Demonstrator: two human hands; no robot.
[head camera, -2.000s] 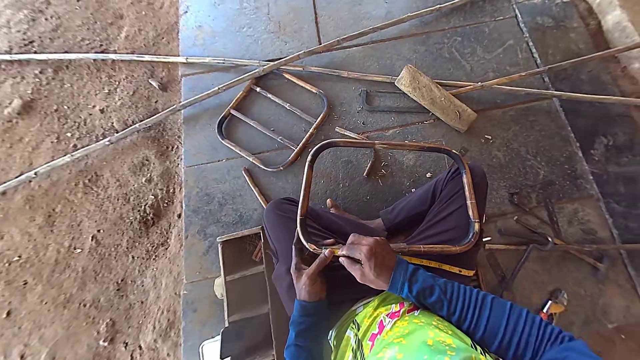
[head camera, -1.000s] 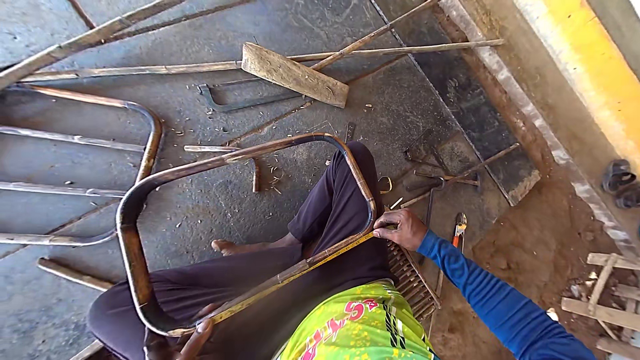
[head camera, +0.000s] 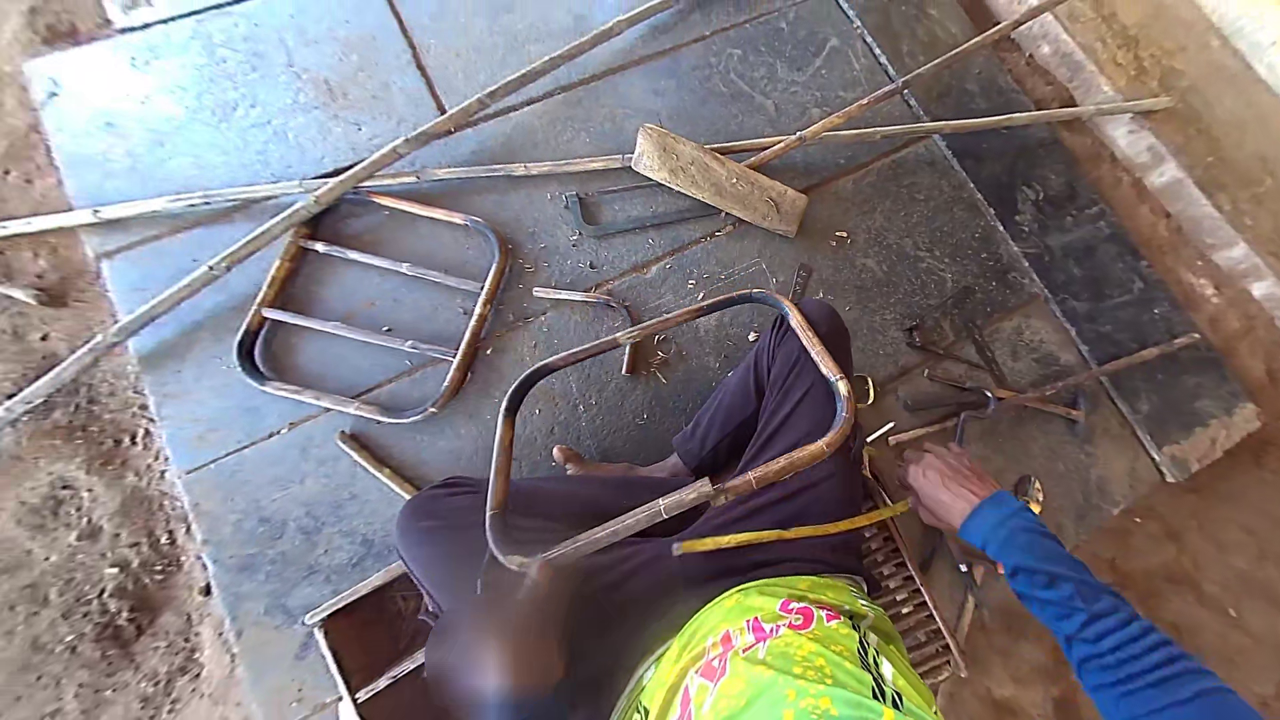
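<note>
A rounded rectangular frame of bent cane (head camera: 590, 345) lies across my lap and knee. My left hand (head camera: 520, 620), badly blurred, is at its near left corner; whether its fingers close on the cane is unclear. Off to the right, my right hand (head camera: 945, 485) holds one end of a yellow measuring tape (head camera: 790, 532), whose strip stretches left over my thigh below the frame. Hand tools, among them one with a dark handle (head camera: 940, 400), lie on the floor just beyond that hand. A bent cane offcut (head camera: 628, 320) lies past the frame.
A second cane frame with two crossbars (head camera: 360, 335) lies on the stone floor at left. Long cane poles (head camera: 400, 150) cross the far side, near a wooden block (head camera: 715, 180) and a flat metal bracket (head camera: 640, 225). A slatted rack (head camera: 915, 590) and a wooden box (head camera: 330, 660) flank me.
My right hand has left the frame's edge and moved right with the tape, which lay along the frame one second ago. The view has shifted considerably.
</note>
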